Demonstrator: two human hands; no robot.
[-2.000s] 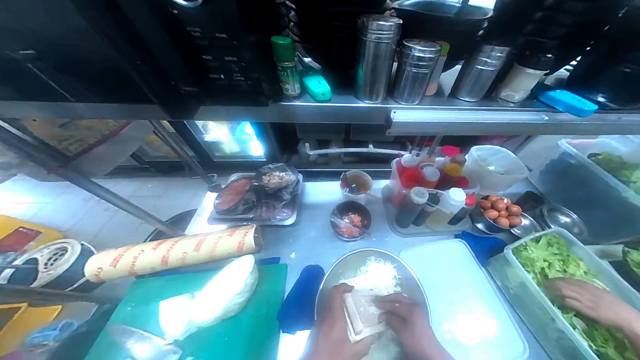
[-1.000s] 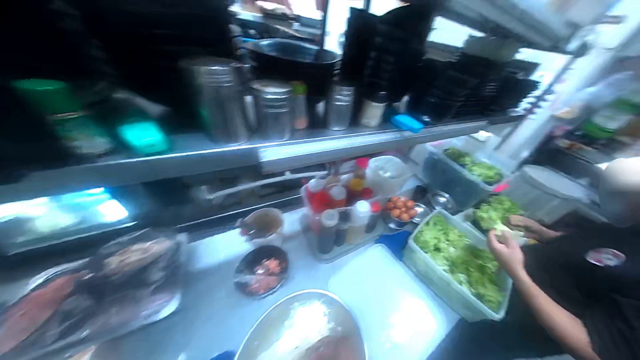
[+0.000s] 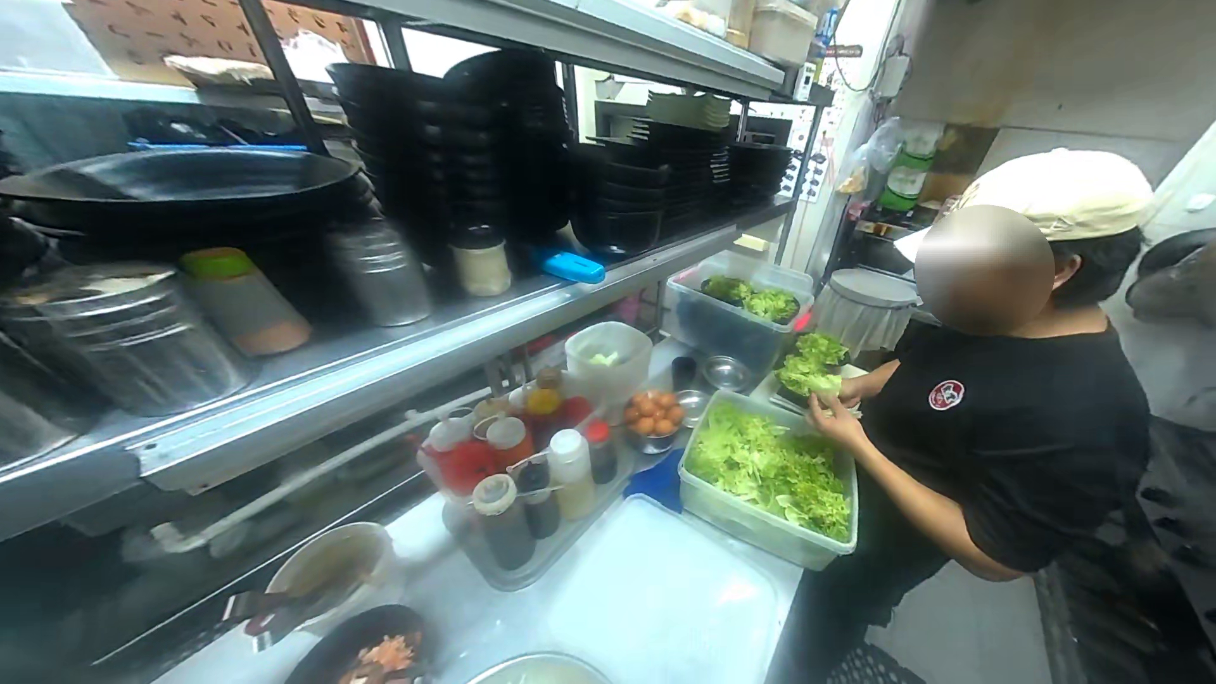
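Observation:
Neither my left hand nor my right hand shows in the head view now. Only the rim of a metal bowl (image 3: pixel 540 668) appears at the bottom edge, its contents mostly cut off. To its left sits a dark bowl (image 3: pixel 318 655) with chopped pinkish food. Behind that is a round container (image 3: pixel 332 560) with a utensil handle over its rim. A pale plastic lid or tray (image 3: pixel 655 589) lies flat on the worktop, right of the metal bowl. Sauce bottles (image 3: pixel 572 475) stand together in a clear tray, beyond the flat tray and left of the leafy lettuce tub (image 3: pixel 769 546).
A co-worker (image 3: pixel 997 408) in a cap and dark shirt holds lettuce leaves (image 3: pixel 812 366) at the right. Brown eggs (image 3: pixel 654 414) fill a metal bowl behind the tub. A steel shelf (image 3: pixel 380 366) with stacked black bowls (image 3: pixel 456 161) and metal canisters (image 3: pixel 142 332) runs above the worktop.
The view has swung far to the right. Both my hands, earlier at the metal bowl with a pale block-like item, have left the picture. The co-worker has come into view.

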